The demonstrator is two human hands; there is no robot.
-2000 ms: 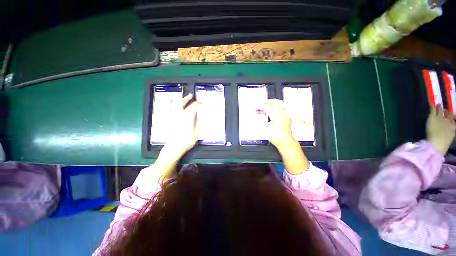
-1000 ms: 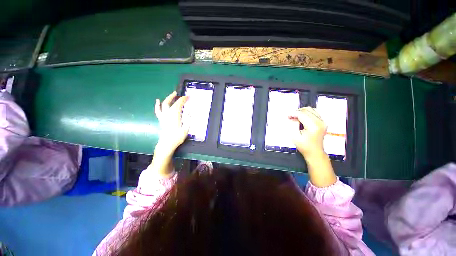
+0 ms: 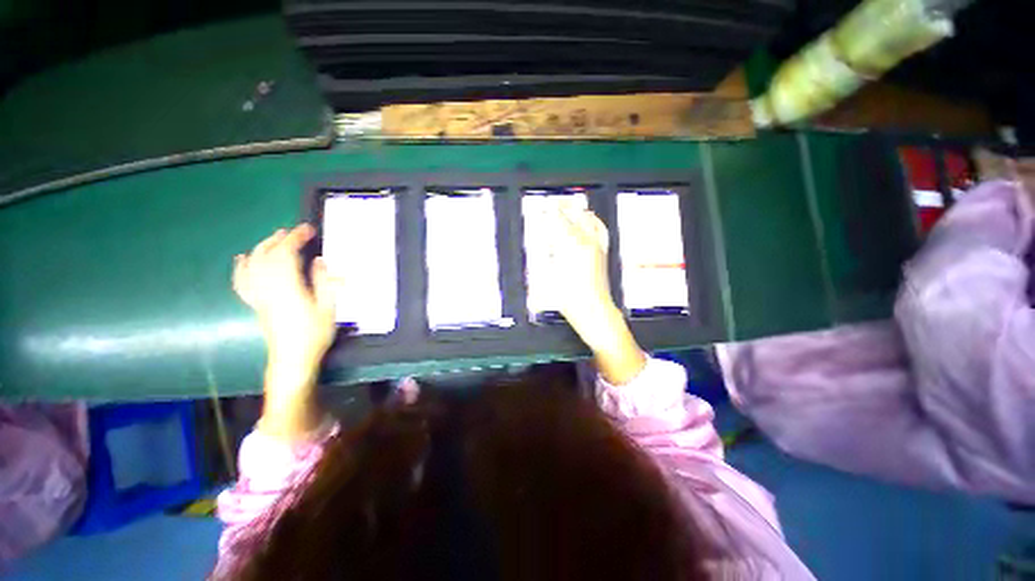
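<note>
A black phone tray [image 3: 411, 261] lies on the green mat with four smartphones side by side, all with bright white screens. The rightmost smartphone [image 3: 653, 252] shows a short red-orange line. My left hand [image 3: 286, 284] is at the tray's left edge, fingers apart, thumb near the leftmost smartphone [image 3: 361, 263]. My right hand [image 3: 587, 272] is over the third smartphone [image 3: 545, 255] from the left and covers part of its right side. Its fingertips blend into the bright screen, so contact or a held object cannot be made out.
Stacked black trays [image 3: 522, 51] stand behind a marked wooden strip [image 3: 568, 117]. A wrapped pole [image 3: 857, 59] is at the upper right. A neighbouring tray with red screens [image 3: 925, 187] and a person's pink sleeve [image 3: 965, 295] are at right. A blue stool [image 3: 142, 454] is below left.
The view has swung, so the tray sits further left and straighter in the picture. My right hand has moved up and left over the third phone. My left hand remains by the tray's left edge.
</note>
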